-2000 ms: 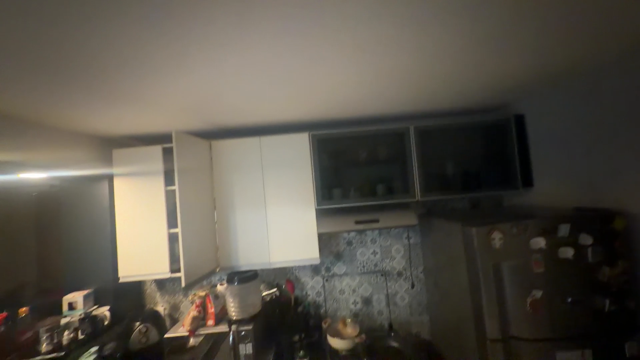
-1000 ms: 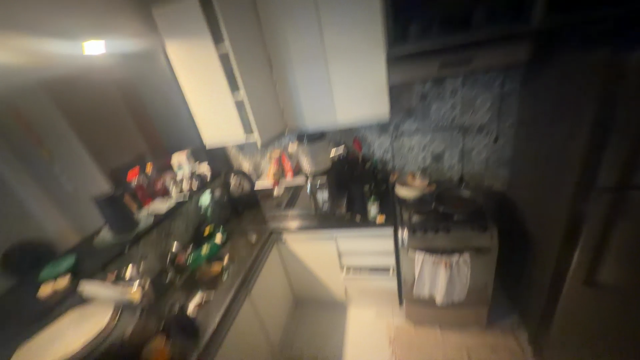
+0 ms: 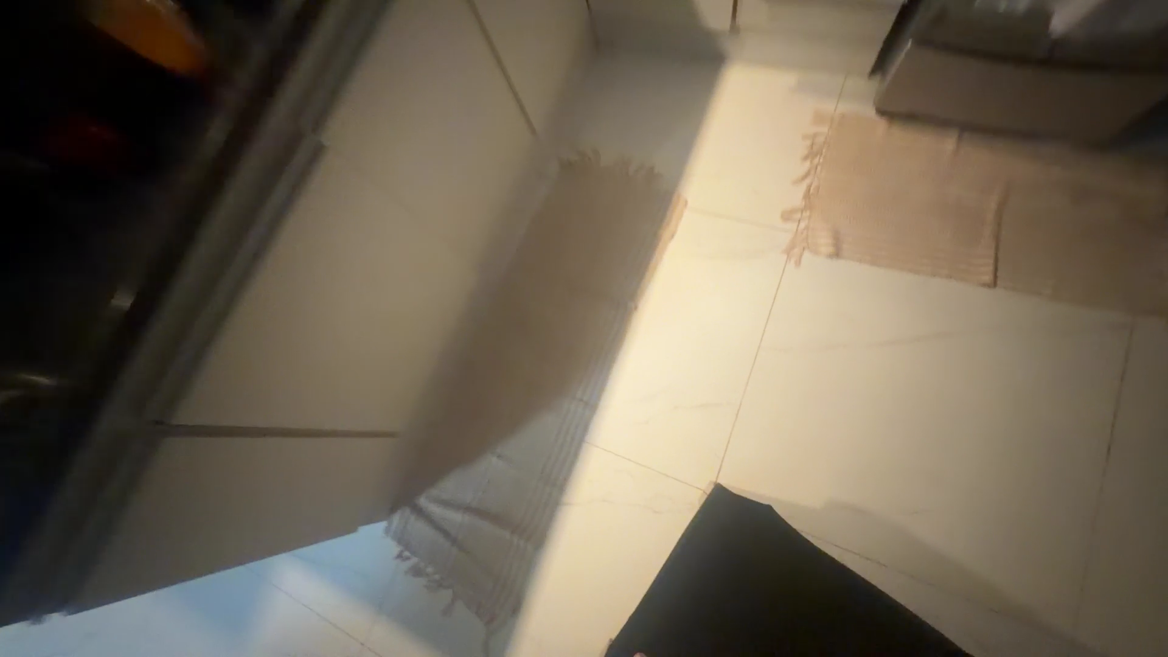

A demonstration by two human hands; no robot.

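Observation:
Neither of my hands can be made out. A dark, pointed shape [image 3: 776, 584], perhaps cloth or clothing, rises from the bottom edge over the tiled floor [image 3: 912, 401]. At its lower left a tiny pinkish spot shows, too small to identify. A fringed woven rug [image 3: 557, 283] lies along the base of the pale cabinets [image 3: 319, 274], mostly in shadow. Another fringed beige rug [image 3: 903, 201] lies at the upper right.
The edge of a dark countertop [image 3: 210, 219] runs diagonally on the left, with blurred orange and red things on it. At the top right, the lower part of what looks like a stove [image 3: 1013, 91] stands by the beige rug.
The view has swung down from the wall cabinets and stove to the floor. The two rugs and the dark pointed shape have come into view.

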